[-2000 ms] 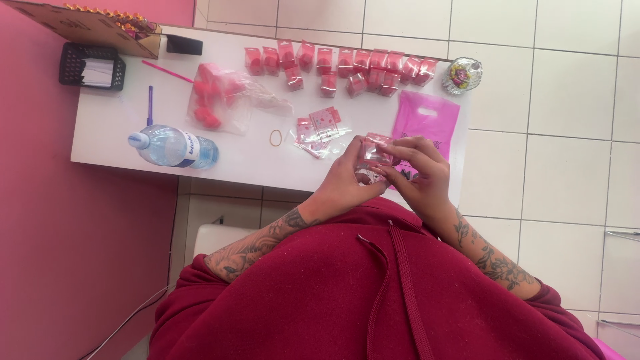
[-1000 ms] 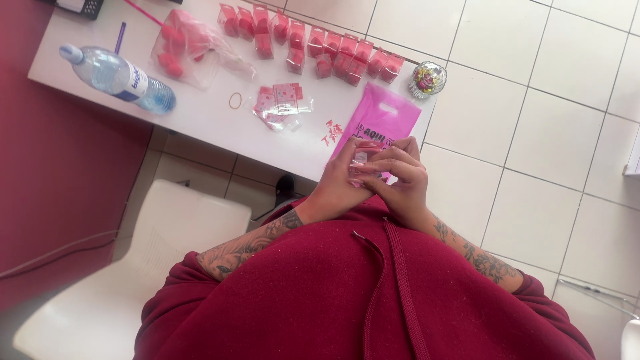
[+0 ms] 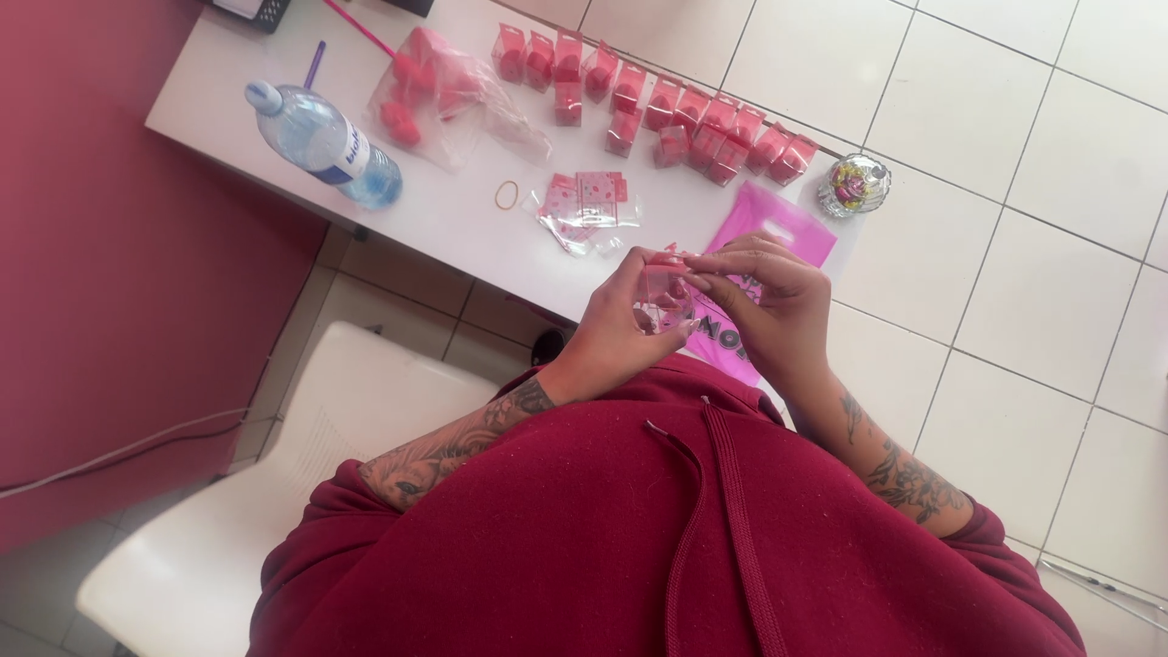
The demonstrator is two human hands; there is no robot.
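My left hand [image 3: 613, 324] holds a small clear plastic box [image 3: 663, 290] with pink print, thumb below it and fingers behind. The fingertips of my right hand [image 3: 766, 287] pinch the box's top edge. A pink plastic bag [image 3: 783, 239] with dark lettering lies on the table beneath and beside my hands. Left of them are flat clear printed box sleeves [image 3: 598, 196] in a small overlapping pile. Along the table's far edge stand several clear boxes with red items inside [image 3: 662, 102]. A clear bag of red pieces [image 3: 424, 96] lies farther left.
A large water bottle [image 3: 319, 146] lies or leans at the left of the white table [image 3: 447, 214], near a purple pen [image 3: 316, 64] and a rubber band [image 3: 506, 194]. A faceted glass jar [image 3: 854, 184] stands at the right corner. A white chair [image 3: 356, 388] is at lower left.
The view has shifted and turned, bringing the white chair in. Both hands stay at the small box; my right fingers have shifted to its top edge.
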